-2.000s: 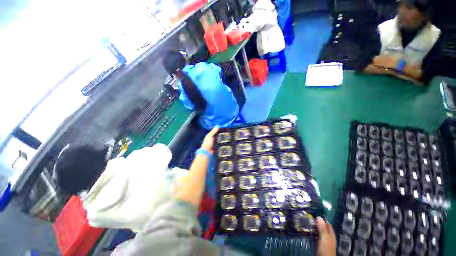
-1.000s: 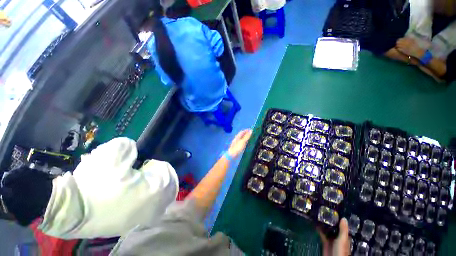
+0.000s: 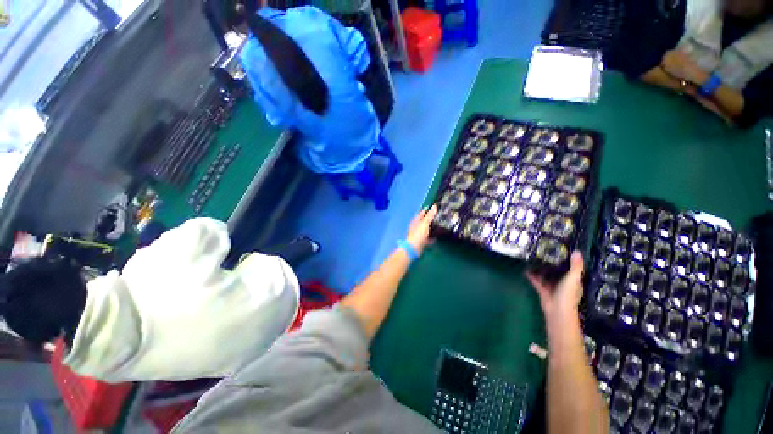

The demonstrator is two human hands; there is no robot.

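A black blister tray with rows of round-cornered units in its pockets lies on or just above the green bench. I cannot tell if it fully touches. My left hand holds its near left corner; a blue band is on the wrist. My right hand holds its near right corner, with the thumb up along the edge. The fingertips under the tray are hidden.
Two more filled black trays, an upper one and a lower one, lie at the right. A clear tray of dark parts lies at the near edge. A white sheet or tray lies behind. People are at the left and far right.
The held tray has moved from the near left onto the bench area, then farther from me. My left hand now grips its corner; one second ago it was apart from it. The view has shifted.
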